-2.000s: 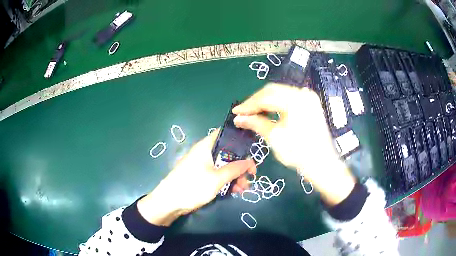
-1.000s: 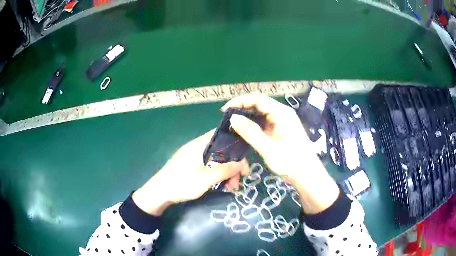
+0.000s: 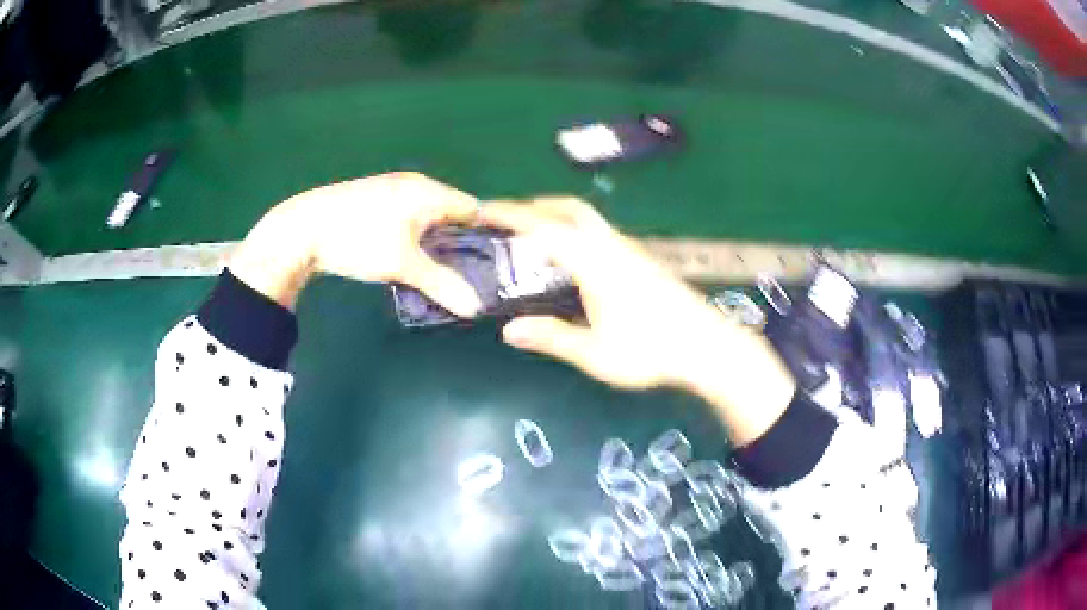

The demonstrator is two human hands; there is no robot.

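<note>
A black phone half-assembly [image 3: 489,277] with a white part is held sideways above the green bench, near the cream strip. My left hand [image 3: 376,238] grips its left end, with the thumb across its face. My right hand [image 3: 608,298] grips its right end, with the thumb below and the fingers above. Blur and my fingers hide the phone's details. A loose pile of thin white rings [image 3: 650,512] lies on the bench below my right hand. Two more rings [image 3: 533,442] lie apart to the left of the pile.
Waiting phones [image 3: 832,298] lie heaped at the right, partly behind my right sleeve. Black blister trays [image 3: 1031,405] stand at the far right. The cream strip [image 3: 131,263] crosses the bench. Beyond it lie line phones, one upper middle [image 3: 620,141] and one at left [image 3: 140,191].
The phone has turned from tilted upright to sideways, and my left hand has moved from below it to its left end. A line phone now lies upper middle. The camera view has shifted.
</note>
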